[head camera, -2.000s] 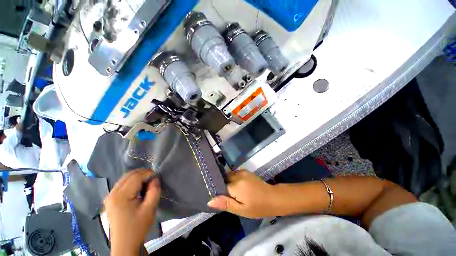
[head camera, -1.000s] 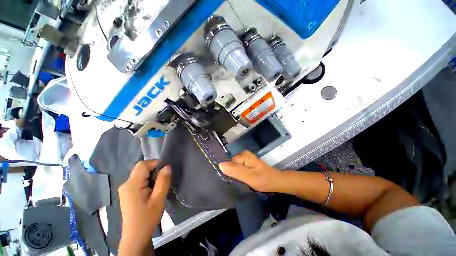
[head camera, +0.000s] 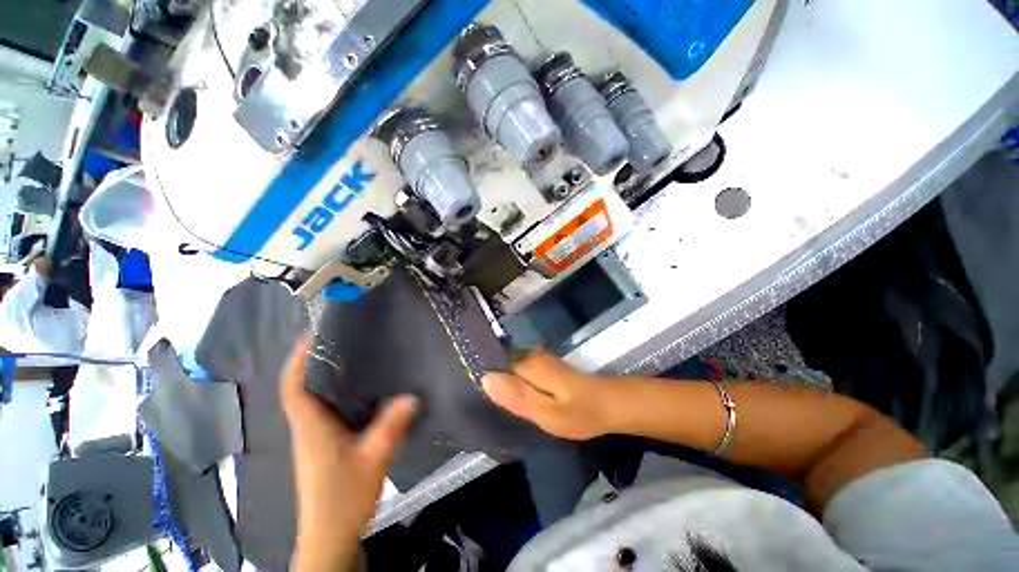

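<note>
The dark grey joined workpiece [head camera: 408, 352] lies in front of the white overlock machine [head camera: 335, 123], its upper edge under the presser foot area [head camera: 430, 251]. A yellowish stitch line runs down near its right edge. My right hand [head camera: 548, 391] pinches the workpiece's lower right edge, thumb on top. My left hand [head camera: 341, 447] is at the cloth's left side, thumb and fingers spread apart; whether its fingers touch the cloth I cannot tell. Grey cut panels [head camera: 263, 369] lie left of the workpiece, with a small angular grey piece [head camera: 190, 408] beside them.
Grey tension knobs [head camera: 508, 112] stand above the foot. The front guard has an orange label [head camera: 575, 235]; a dark rectangular opening [head camera: 592, 302] is below it. The white table's rounded edge [head camera: 782, 274] runs diagonally. A dark cloth pile [head camera: 894, 324] hangs at right.
My left hand has opened from its pinch on the cloth, thumb and fingers now spread. My right hand stays on the right edge. The cloth's left part has shifted and now bulges toward the left hand.
</note>
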